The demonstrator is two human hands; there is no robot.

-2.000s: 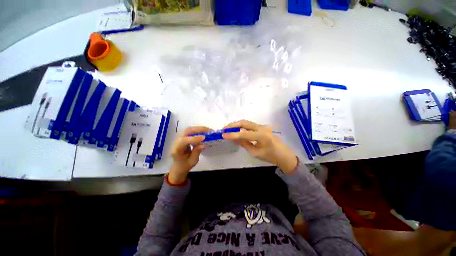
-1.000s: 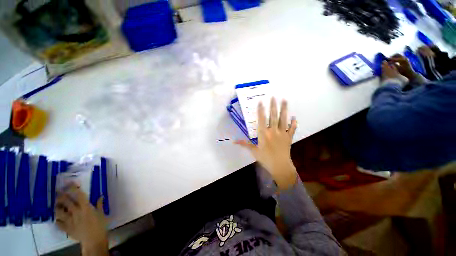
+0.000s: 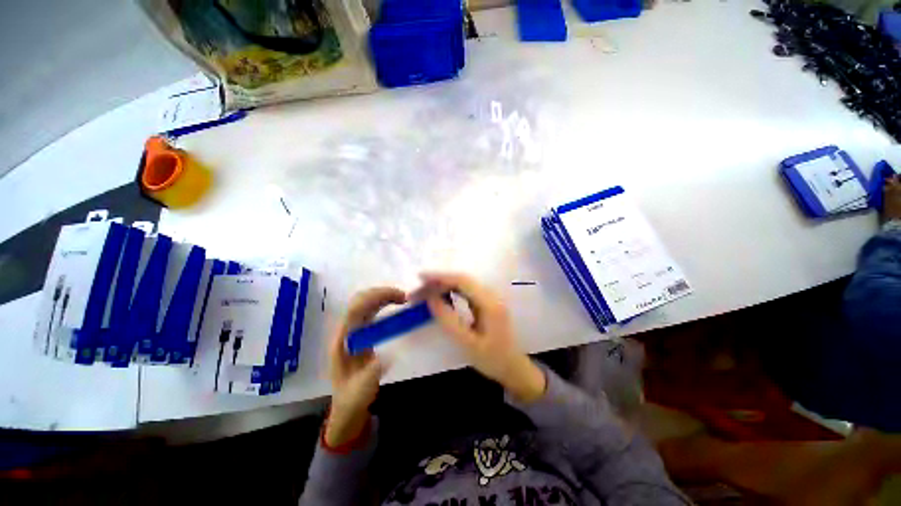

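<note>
A retail cable box (image 3: 390,329) with a blue edge is held up on its narrow side at the table's front edge. My left hand (image 3: 358,356) grips its left end. My right hand (image 3: 474,331) is at its right end, with the fingertips bent over the end; the end flap is too blurred to make out. Finished boxes (image 3: 247,316) stand in leaning rows at the left, dark plugs printed on their fronts. Waiting boxes (image 3: 627,257) lie in an overlapping pile at the right, text side up.
Clear plastic pieces (image 3: 425,158) lie mid-table. An orange-yellow tape roll or cup (image 3: 178,180) stands left rear. A blue bin (image 3: 417,44) and a tote bag (image 3: 282,54) are at the back. Black cables (image 3: 835,59), a blue-edged stack (image 3: 828,183) and a coworker's sleeve (image 3: 869,287) are right.
My left hand has come from the left rows and my right hand from the waiting pile; both now hold a box between them. The view has swung back to the left.
</note>
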